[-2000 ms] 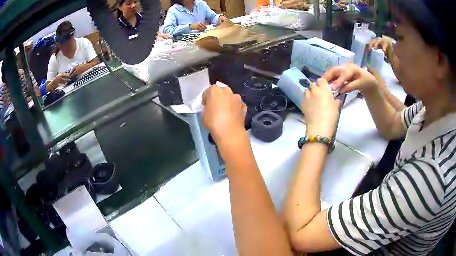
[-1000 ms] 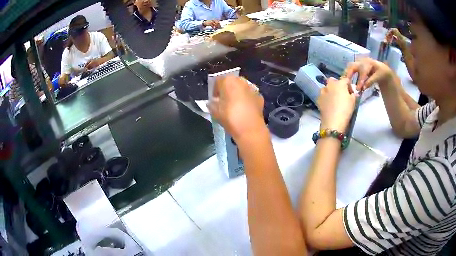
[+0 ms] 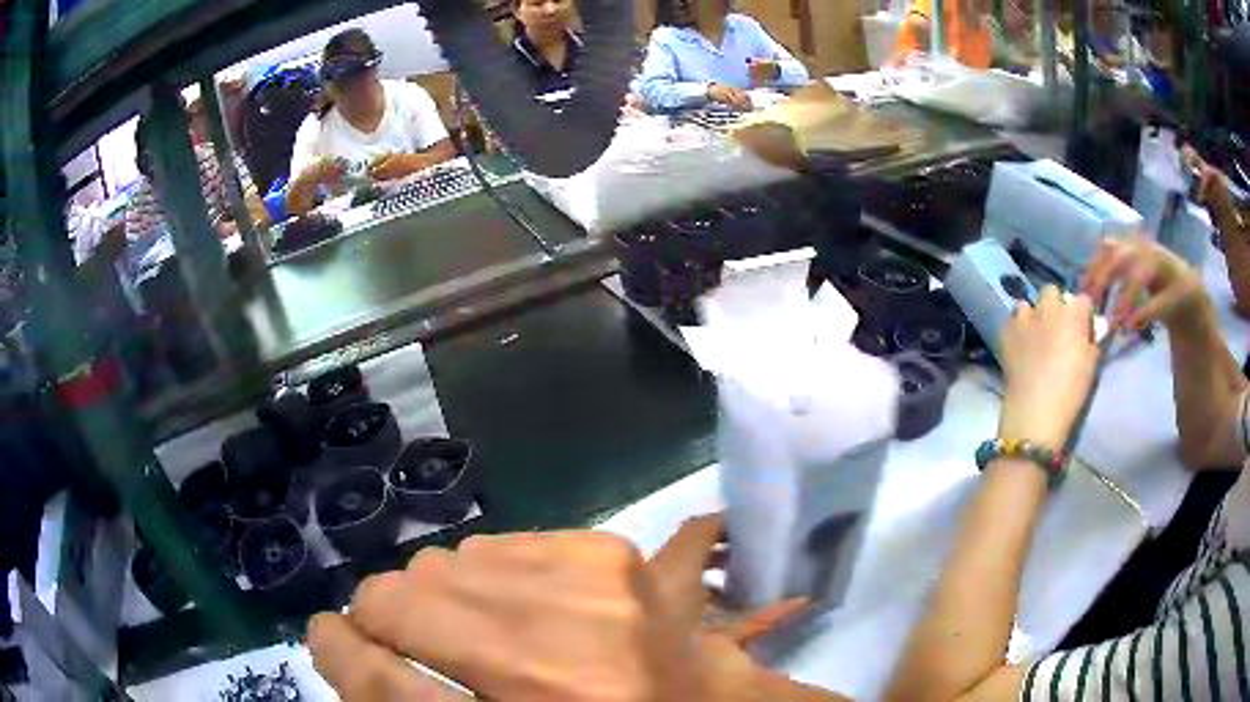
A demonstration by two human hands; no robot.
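A tall pale blue-grey carton [image 3: 839, 514] stands upright on the white bench, its white flaps [image 3: 768, 281] open at the top. A frosted plastic bag [image 3: 809, 391] bulges at its mouth and hangs down its near side. My left hand [image 3: 696, 569] is at the carton's lower left side, fingers around it, partly hidden by my other hand. My right hand [image 3: 507, 617] is large and blurred in the foreground, reaching left with fingers bent; whether it holds anything is hidden. Small black pieces [image 3: 261, 682] lie at the bottom left.
Black round housings [image 3: 357, 501] are grouped at left, others [image 3: 921, 391] behind the carton. A green post with red tape [image 3: 93, 384] stands at left by the dark conveyor [image 3: 562, 412]. At right, a person's braceleted arm [image 3: 1021, 460] works near pale blue boxes [image 3: 1062, 213]. People sit beyond.
The view has turned left. My right hand has left the carton's top and moved down and left. My left hand has come into view at a carton. The open carton at lower left no longer shows there.
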